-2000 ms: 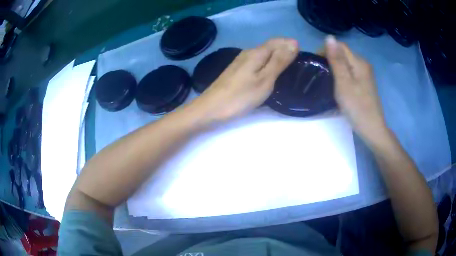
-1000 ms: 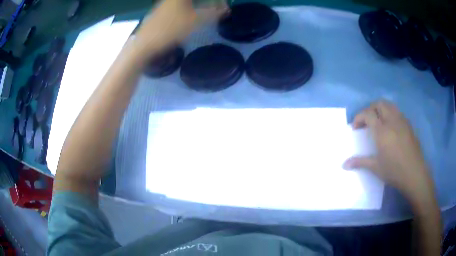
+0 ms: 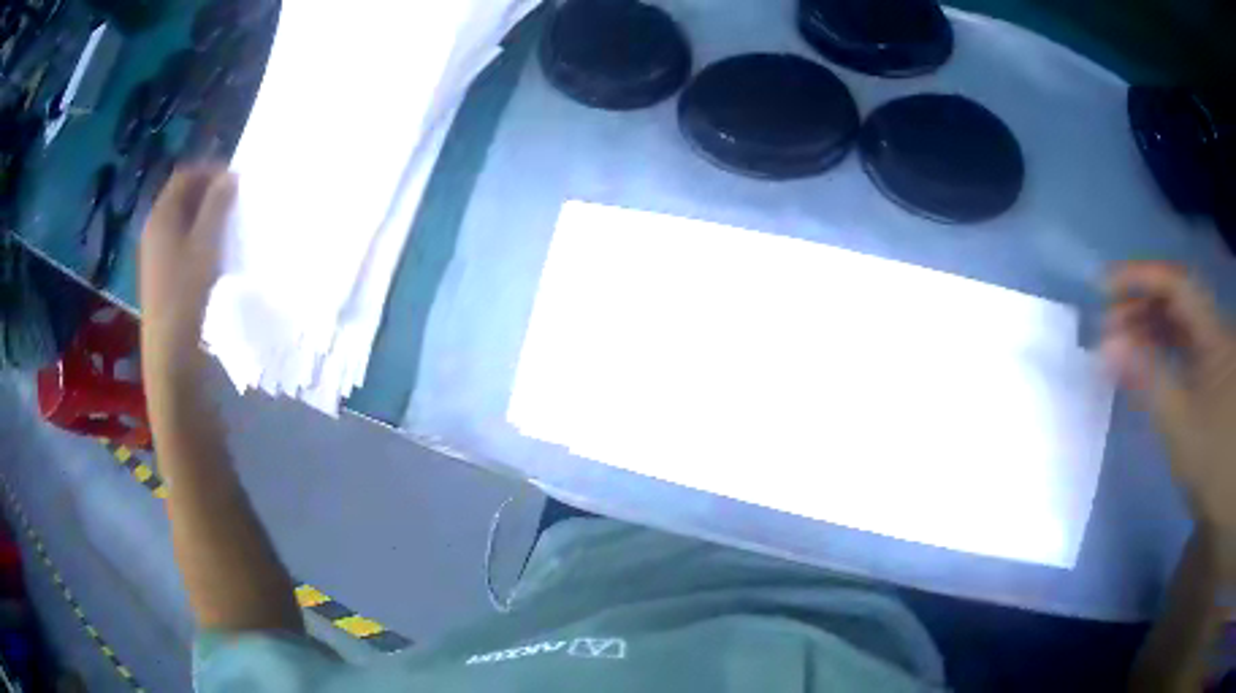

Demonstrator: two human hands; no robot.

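White label sheets (image 3: 813, 386) lie in a slightly offset stack in front of me. My right hand (image 3: 1152, 325) is blurred at their right edge, fingers bent; whether it pinches anything cannot be told. My left hand (image 3: 190, 224) is at the left edge of the spare sheet stack (image 3: 332, 176), at the far left, also blurred; its grip is unclear. Several round black parts lie beyond the sheets, among them one in the middle (image 3: 769, 115) and one to its right (image 3: 942, 156).
The pale ribbed mat (image 3: 475, 366) lies under the discs and working sheets. Smaller dark parts (image 3: 142, 115) lie at far left. More black parts (image 3: 1179, 142) show at the right edge. A red plastic item (image 3: 102, 379) and yellow-black tape (image 3: 355, 626) are below at left.
The view has turned left. My left hand has moved from the discs down to the spare stack's left side. My right hand stays near the working sheets' right edge. No disc is held now.
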